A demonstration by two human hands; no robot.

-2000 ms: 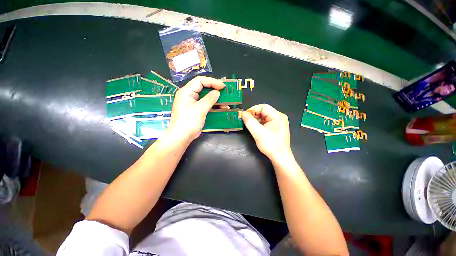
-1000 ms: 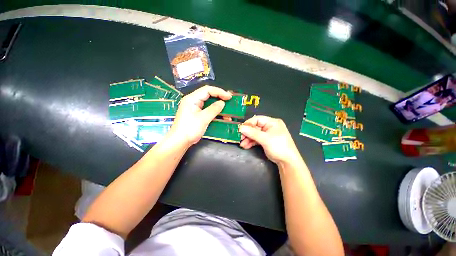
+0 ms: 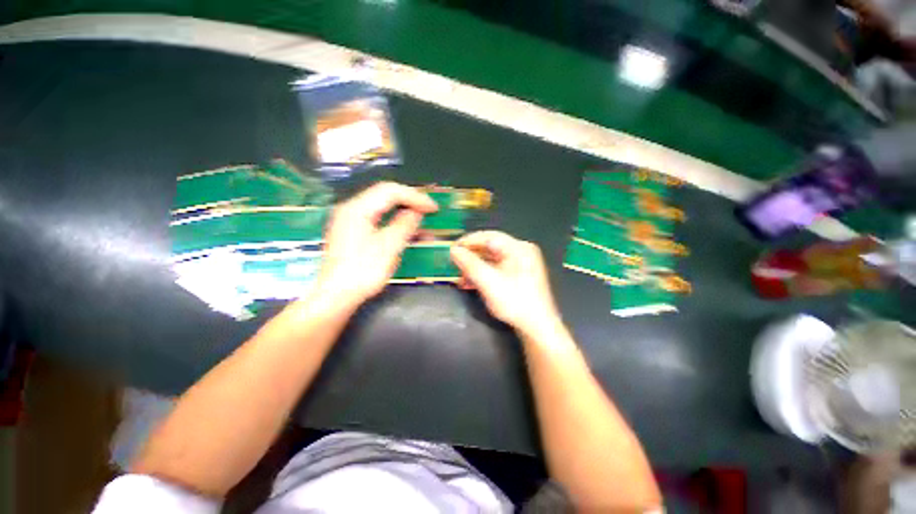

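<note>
My left hand (image 3: 370, 241) holds the green circuit board panel (image 3: 424, 263) by its left part. The panel has an upper and a lower section, and an orange flex circuit (image 3: 474, 199) sticks out from the upper section's right edge. My right hand (image 3: 499, 273) has its fingertips pinched at the lower section's right edge; blur and the fingers hide whether a flex piece is between them. Bare boards (image 3: 246, 216) lie overlapping left of my left hand. Fitted boards (image 3: 615, 226) with orange hooks on their right edge lie to the right.
A zip bag of flex circuits (image 3: 354, 139) lies behind my left hand. Beyond runs a pale rail (image 3: 482, 100) and green belt. At far right are a lit smartphone (image 3: 809, 196), a red-orange bottle (image 3: 814, 269) and a white fan (image 3: 869, 387).
The view has shifted, so the bench things sit further left, and it is blurred. My left hand keeps its hold on the panel. My right hand stays at the lower section's right edge.
</note>
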